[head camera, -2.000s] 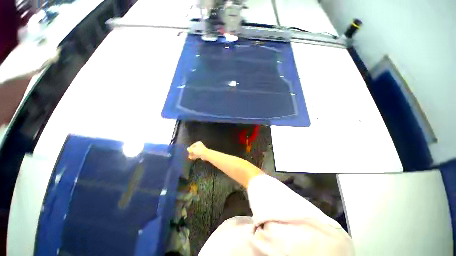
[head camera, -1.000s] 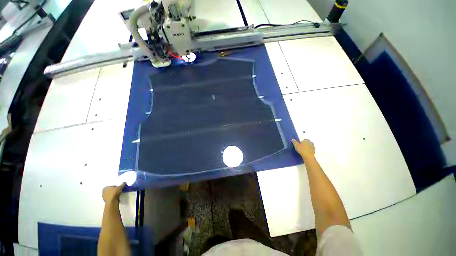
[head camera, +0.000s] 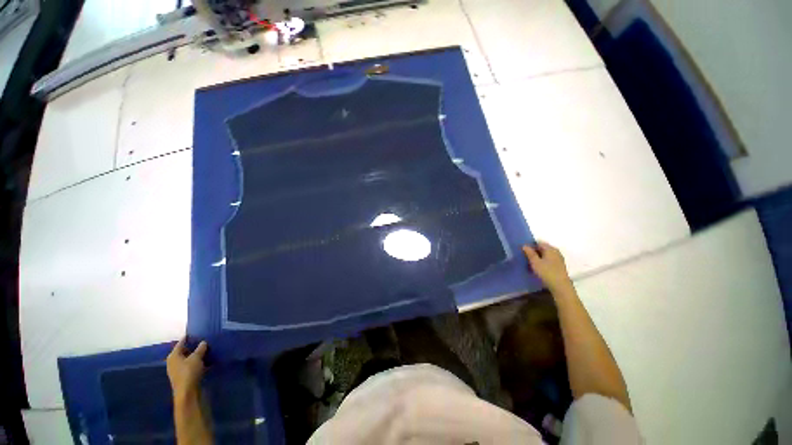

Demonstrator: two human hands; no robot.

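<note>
A loaded sewing template point(head camera: 208, 191), a large blue sheet, lies mostly on the white machine bed, its near edge over the gap. Inside it a dark face fabric panel point(head camera: 347, 191) with a thin pale rim shows under the glossy cover. My left hand point(head camera: 187, 361) grips the template's near left corner. My right hand point(head camera: 545, 261) grips its near right edge. A second loaded template point(head camera: 78, 374) lies at the lower left, partly under the first one's corner and behind my left forearm.
The sewing machine head point(head camera: 239, 22), with a red light spot, stands beyond the template's far edge on a metal rail point(head camera: 113, 65). A white table point(head camera: 695, 304) is at the right. Blue sheets point(head camera: 673, 139) stand by the wall. The floor gap is below.
Both hands have pulled the template towards me, away from the machine head, and its far edge now shows clear of it. The near edge reaches further over the gap.
</note>
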